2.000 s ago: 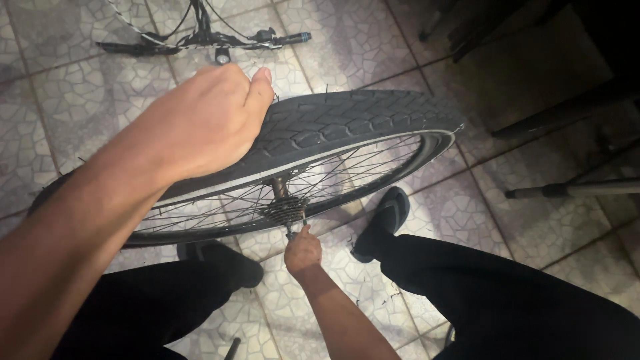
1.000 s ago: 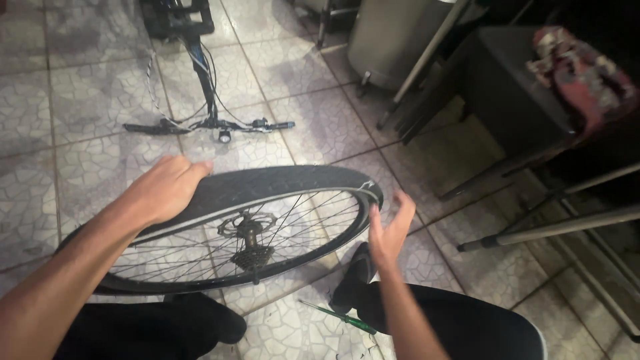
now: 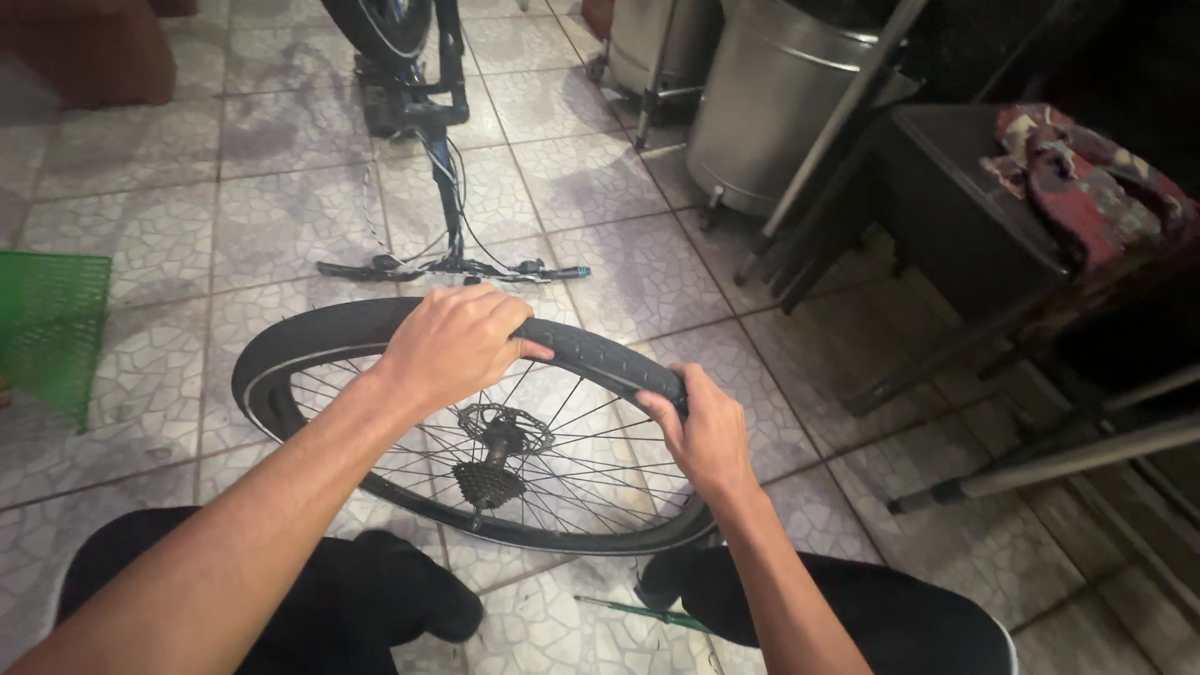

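A bicycle's rear wheel (image 3: 581,349) with a black tire leans between my legs, its lower rim near the tiled floor. Its cassette (image 3: 488,485) faces me, and a brake disc (image 3: 506,429) sits on the hub's far side. My left hand (image 3: 461,342) grips the top of the tire, fingers over the tread. My right hand (image 3: 705,427) holds the tire at the upper right, thumb on the near side and fingers on the tread. A thin screwdriver-like tool with a green handle (image 3: 680,619) lies on the floor by my right foot.
Beyond the wheel, a bicycle frame (image 3: 441,173) stands upside down with its handlebar (image 3: 525,272) on the floor. A green mesh crate (image 3: 52,328) is at the left. Metal containers (image 3: 769,103) and a dark stool (image 3: 984,178) bearing a patterned cloth (image 3: 1087,187) stand at the right.
My right hand has gone from the hub area to the tire's right side, then onto the tire beside my left hand. The view has shifted, showing more of the bicycle frame.
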